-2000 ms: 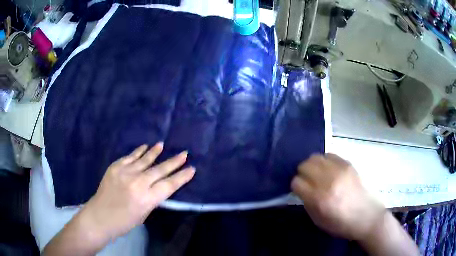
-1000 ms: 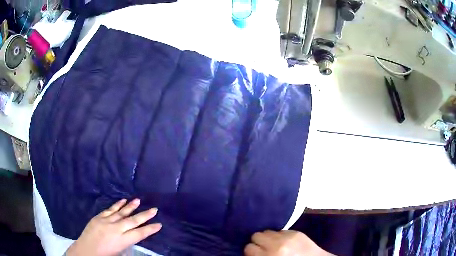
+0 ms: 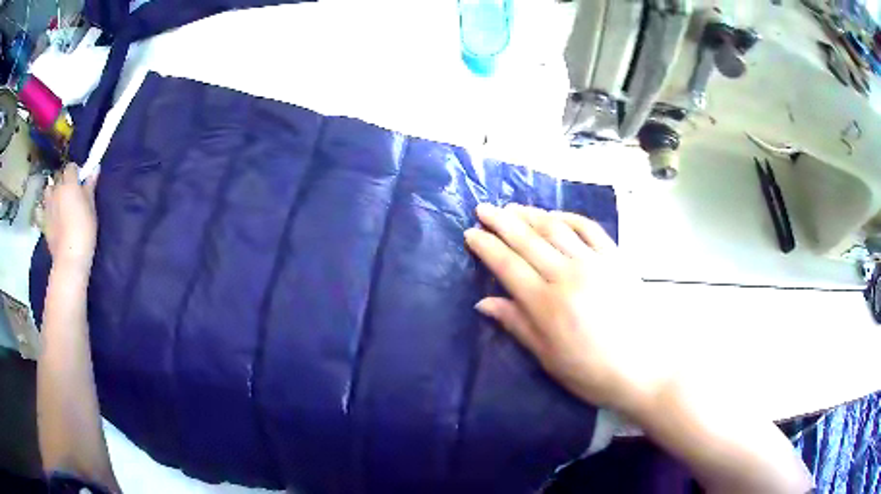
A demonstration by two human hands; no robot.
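Observation:
The quilted navy panel point(image 3: 241, 251) lies flat in front of me, its puffy channels running toward me. The white backing layer point(image 3: 118, 123) shows along its left and lower edges. My left hand point(image 3: 70, 217) is at the panel's upper left edge, beside the white strip; its fingertips are small and I cannot tell if they pinch it. My right hand point(image 3: 551, 289) lies palm down, fingers spread, on the panel's upper right part. The presser foot and needle are not distinct; the panel's back edge lies in front of the machine head point(image 3: 628, 68).
A blue oblong attachment point(image 3: 485, 34) is at top centre. Black tweezers point(image 3: 775, 205) lie on the machine bed, right. A knurled knob point(image 3: 661, 154) hangs below the head. A pink spool point(image 3: 40, 101) and navy strips point(image 3: 203, 14) are upper left. Blue ribbed cloth point(image 3: 848, 449) hangs lower right.
The panel has come out from under the machine head toward me and left. My left hand has moved up to its upper left edge. My right hand has moved up and opened flat on it.

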